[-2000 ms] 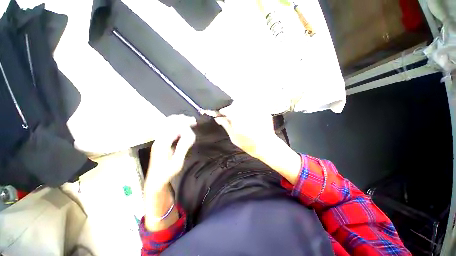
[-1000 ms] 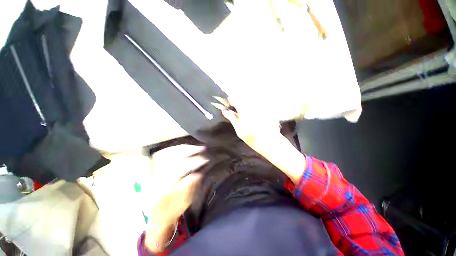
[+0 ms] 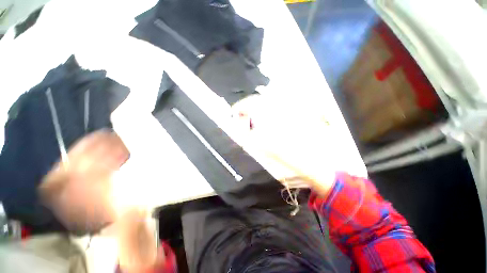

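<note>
A black fabric panel (image 3: 197,144) with a silver zip down its middle lies slantwise on the white table (image 3: 144,160), its near end hanging over the front edge towards my lap. My left hand (image 3: 85,181) is strongly blurred, over the near part of the left black pile (image 3: 26,144); its fingers and any hold cannot be made out. My right hand (image 3: 267,133) is washed out against the white table, right of the panel and below the right black pile (image 3: 224,58). A small reddish spot shows by its fingers; what it is cannot be told.
Pale loose threads (image 3: 291,197) hang at the table's front edge beside my right sleeve. Beige material (image 3: 48,253) lies at the lower left. A brown box with red marks (image 3: 395,80) stands beyond the table's right edge, near pale rails (image 3: 406,154).
My left hand has moved from my lap to the left pile. My right hand has left the panel's near zip end and reaches farther forward. The view has shifted, showing more of the right pile.
</note>
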